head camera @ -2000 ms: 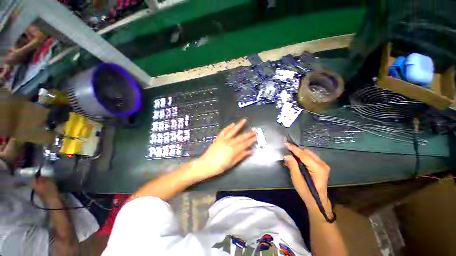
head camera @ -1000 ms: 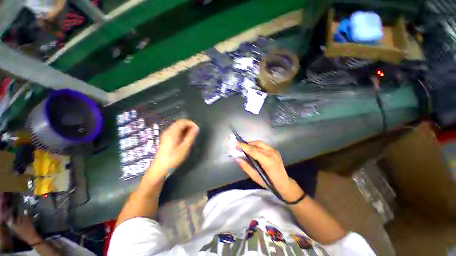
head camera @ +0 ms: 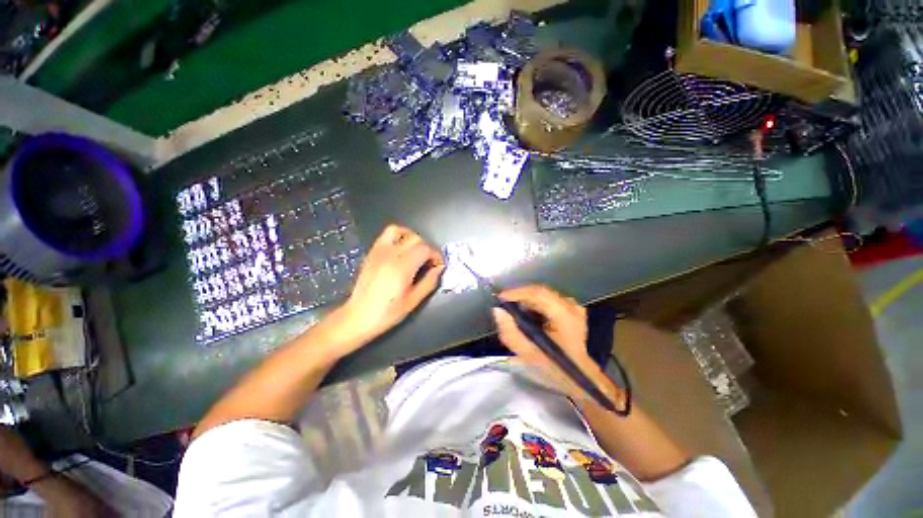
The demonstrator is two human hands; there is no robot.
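Observation:
A small white board [head camera: 460, 269] lies on the dark bench in front of me. My left hand [head camera: 393, 273] is at its left edge, fingers curled, with the fingertips touching or very near it; whether they hold anything is hidden. My right hand [head camera: 542, 322] holds a black pen-like tool, likely a soldering iron [head camera: 552, 349], with its tip pointing at the board's right side. A clear tray [head camera: 322, 243] lies left of my left hand, its left part filled with rows of white and reddish parts. A heap of flat dark and white boards [head camera: 445, 96] lies beyond.
A brown tape roll [head camera: 560, 101] stands beside the heap. Right of it are a dark plate [head camera: 688, 192] with strands, a wire coil [head camera: 698, 106] and a small cardboard box [head camera: 764, 63]. A purple-rimmed fan [head camera: 76, 197] is left. A large open carton [head camera: 810, 334] is right of my lap.
My left hand has moved from beside the tray to the white board. My right hand still holds the black tool near the board. The camera view has shifted.

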